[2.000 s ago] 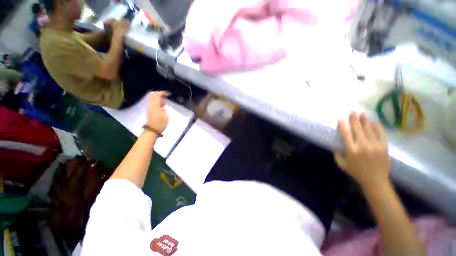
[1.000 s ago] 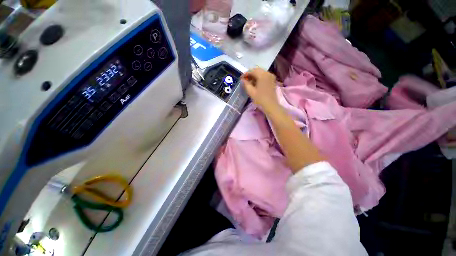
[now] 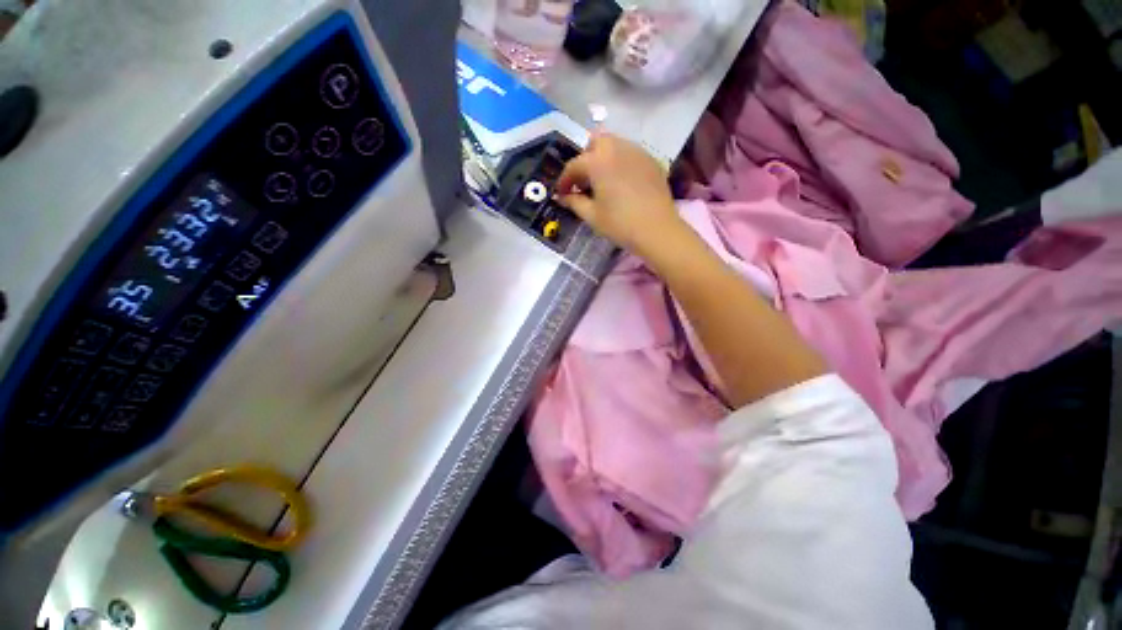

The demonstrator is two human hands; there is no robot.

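My right hand (image 3: 625,195) reaches to a small dark compartment (image 3: 517,166) at the edge of the white machine bed. Its thumb and fingertips are close together beside a small white round part (image 3: 535,192); whether they hold anything is too small to tell. A yellow part (image 3: 550,229) sits just below. The white sewing machine head (image 3: 308,295) with its lit dark control panel (image 3: 185,265) fills the left. A pink garment (image 3: 787,283) hangs heaped beside the table, under my right forearm. My left hand is out of the picture.
Snips with yellow and green loop handles (image 3: 234,517) lie on the machine bed at lower left. A grey ruled strip (image 3: 492,406) runs along the table edge. A black object (image 3: 593,27) and a clear plastic bag (image 3: 664,47) lie on the table behind the compartment.
The view has swung from the bench and another worker to the machine's panel. My right hand has moved from the table edge to the compartment, lately slightly further in. My left hand has left view.
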